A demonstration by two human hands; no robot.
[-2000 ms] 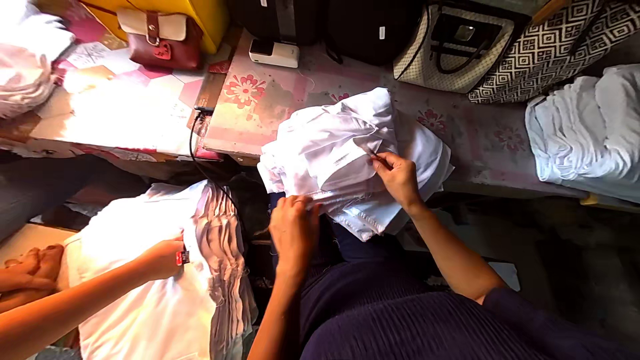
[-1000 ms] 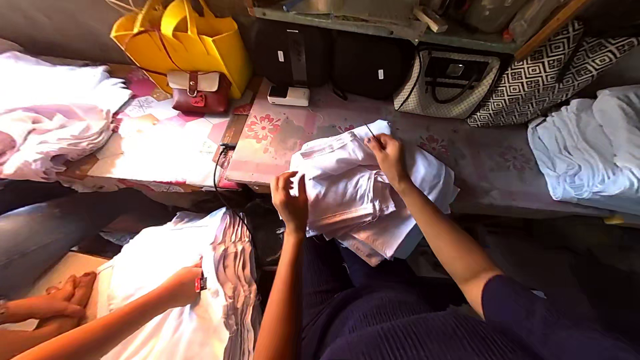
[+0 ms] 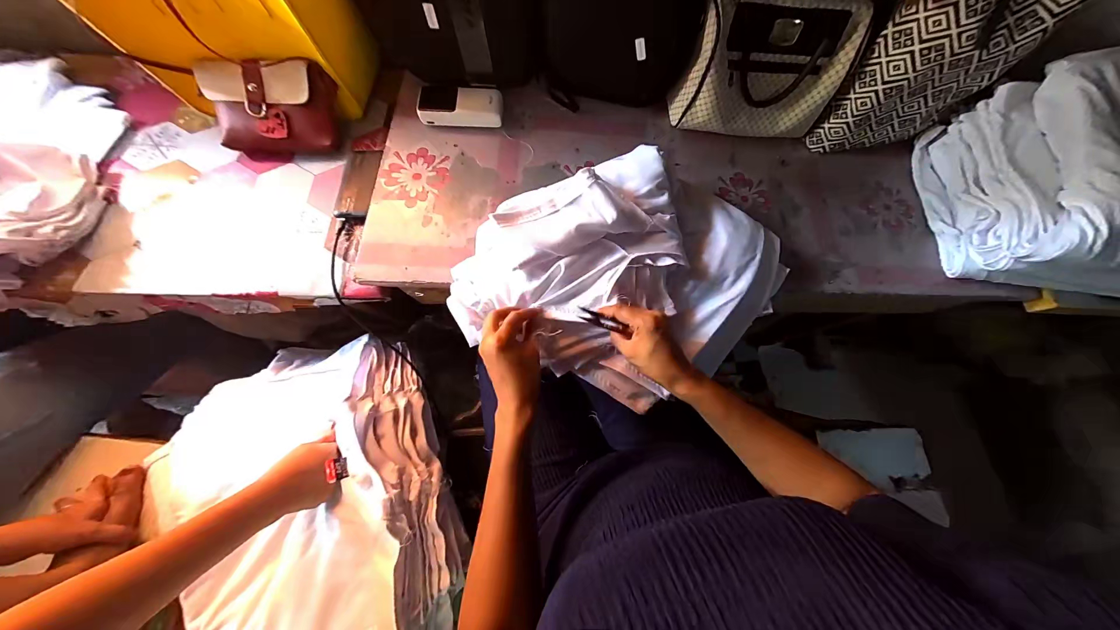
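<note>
White folded garments [image 3: 595, 227] lie in a loose heap at the edge of the flower-patterned table, partly over my lap. My left hand [image 3: 511, 350] pinches the near edge of the top white garment, where loose threads show. In my right hand [image 3: 646, 339] is a small dark pair of thread snips [image 3: 604, 321], its tip pointing left over the cloth, close to my left fingers. Whether the blades touch a thread is too small to tell. More white cloth [image 3: 731, 262] lies under and to the right of the top garment.
A co-worker's hand [image 3: 308, 472] rests on a thick stack of white garments [image 3: 271, 542] at lower left. Behind the heap stand a white device [image 3: 459, 106], a red and cream purse [image 3: 276, 118], black bags and a patterned bag [image 3: 932, 66]. White cloth [image 3: 1032, 184] is piled at right.
The top garment lies differently from one second ago. My right hand has come down from the garment's far edge to its near edge, and my left hand has also moved nearer my body.
</note>
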